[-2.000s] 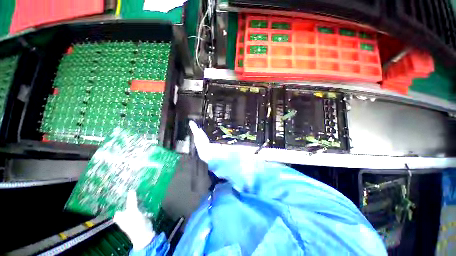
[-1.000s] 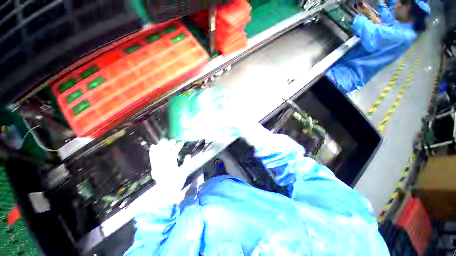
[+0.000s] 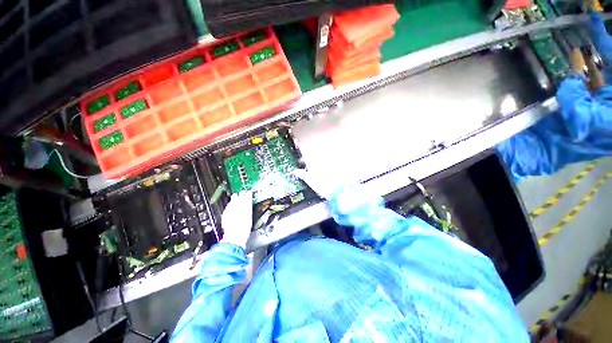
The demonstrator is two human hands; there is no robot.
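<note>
A green circuit board (image 3: 258,171) lies in the right of two dark carrier fixtures on the conveyor line. My left hand (image 3: 238,218), in a white glove, is at the board's lower left edge, fingertips on it. My right hand (image 3: 315,184), also gloved, is at its right edge; glare blurs its fingers. Both hands touch the board at its edges. The left carrier fixture (image 3: 154,218) holds no large board; its dark plate and yellow-green clips show.
A red compartment tray (image 3: 221,100) with some small boards lies behind the line. Stacked red pieces (image 3: 359,47) stand right of it. A black bin (image 3: 503,228) with a fixture is below the line. Green boards (image 3: 20,268) are at far left. A coworker's sleeves (image 3: 584,110) show at right.
The board has moved from over the left bin to the line and now lies in the right fixture. The view has swung right. Both hands have come to the board's sides.
</note>
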